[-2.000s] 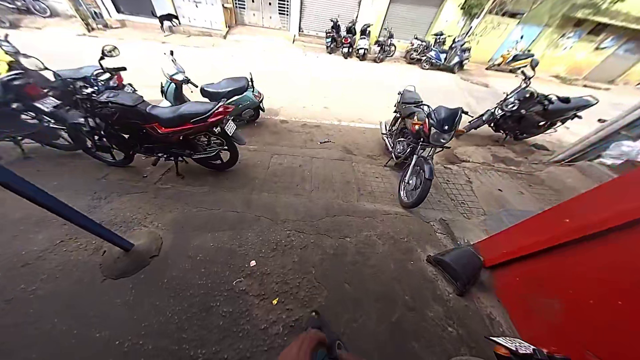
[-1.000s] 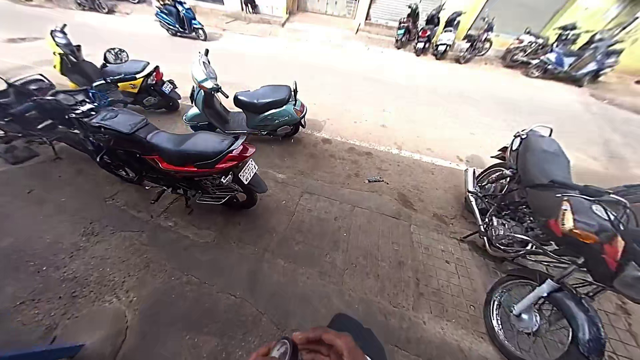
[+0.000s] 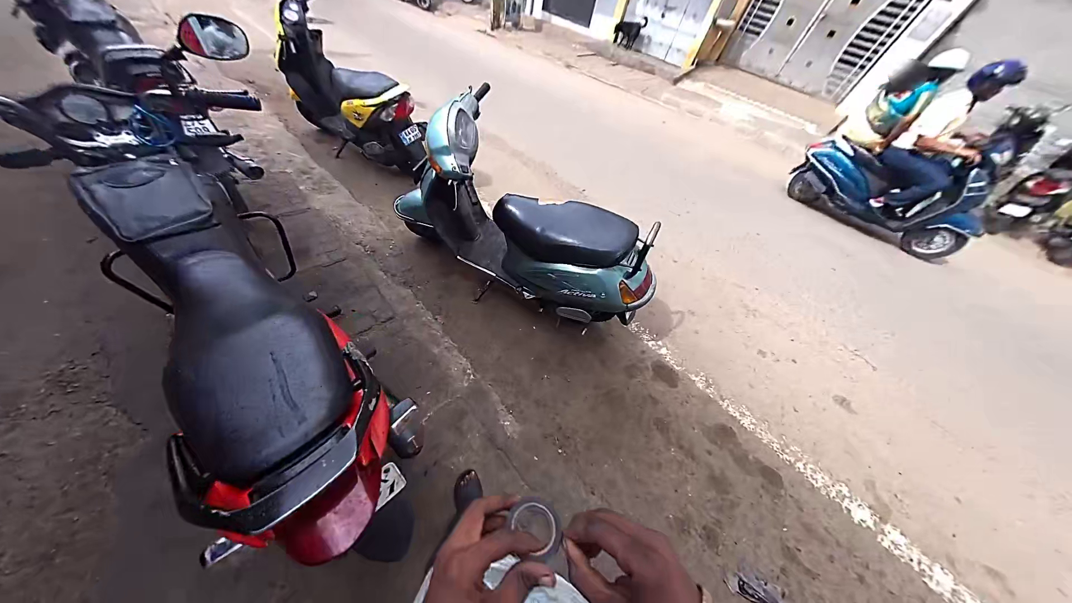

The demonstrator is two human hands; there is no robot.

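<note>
Low in the head view, a small round ring [image 3: 534, 526], which looks like a roll of tape, is held between my two hands. The fingers and thumb of my left hand [image 3: 481, 557] grip its left side. My right hand [image 3: 624, 553] pinches at its right edge with thumb and forefinger; whether it holds a loose end cannot be made out. Part of my foot [image 3: 468, 488] shows just beyond the left hand, and pale cloth lies under both hands.
A red and black motorcycle [image 3: 260, 368] stands close on the left. Ahead are a parked green scooter [image 3: 553, 243] and a yellow scooter [image 3: 368, 100]. Two people ride a blue scooter [image 3: 896, 184] on the road. A crumpled scrap [image 3: 754, 584] lies at lower right.
The view has swung left and nearer the red and black motorcycle. Both hands and the ring now show clearly at the bottom. The blue scooter with two riders has come into view.
</note>
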